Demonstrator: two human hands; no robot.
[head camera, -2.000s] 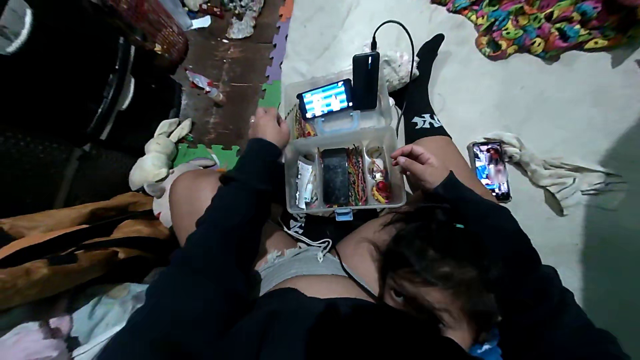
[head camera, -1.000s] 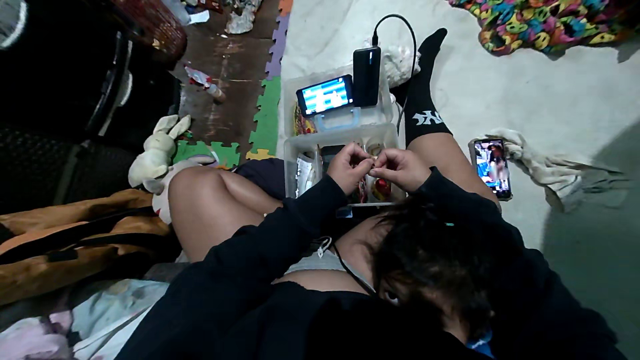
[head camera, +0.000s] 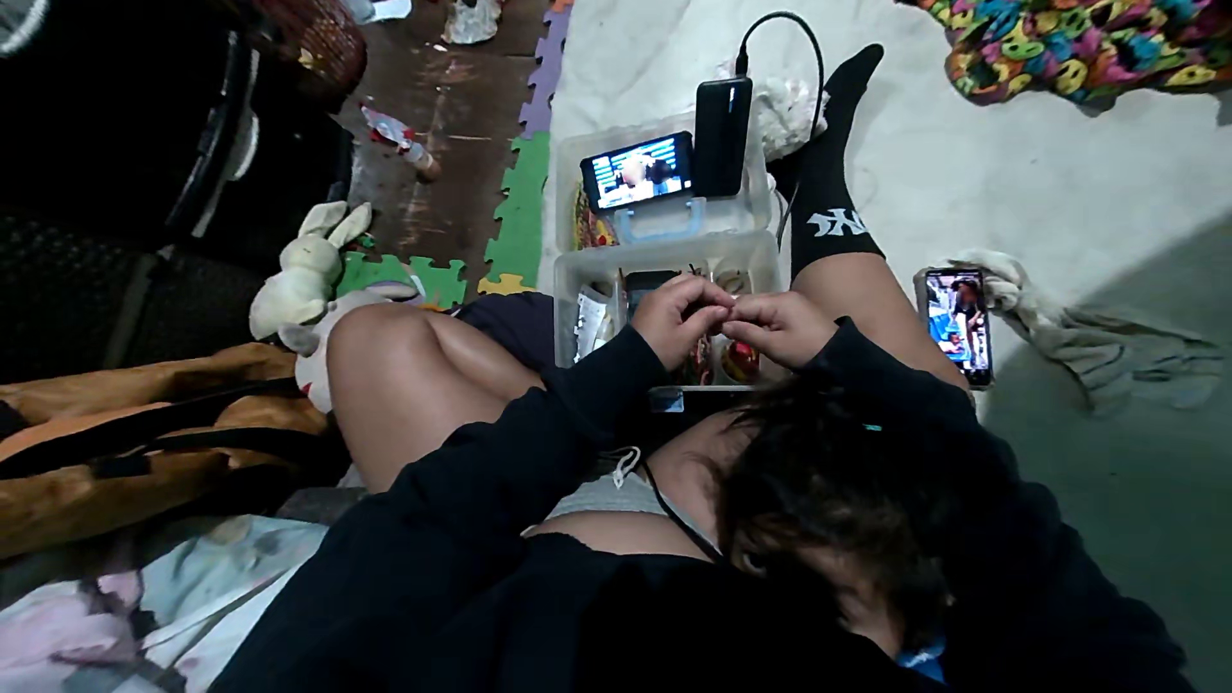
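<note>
My left hand (head camera: 681, 316) and my right hand (head camera: 778, 325) meet at their fingertips above a clear plastic compartment box (head camera: 570, 289). Whatever lies between the fingertips is too small to make out. Beneath the hands, partly covered, the compartments hold a white packet (head camera: 592, 322), a dark flat item (head camera: 647, 283), coloured strands and a shiny red and gold item (head camera: 739, 360). The box's lid (head camera: 568, 159) lies open behind, with a lit smartphone (head camera: 638, 173) and a black power bank (head camera: 722, 137) with a cable resting on it.
Another person's head (head camera: 837, 510) leans by my right arm. A second lit phone (head camera: 958, 325) and a crumpled cloth (head camera: 1088, 337) lie on the white sheet at right. A plush rabbit (head camera: 313, 260), foam mat edging (head camera: 520, 207) and an orange-and-black fabric item (head camera: 231, 414) lie left.
My left hand has come from the box's left side, and my right hand from its right edge, to meet over the box. They remain together there since one second ago.
</note>
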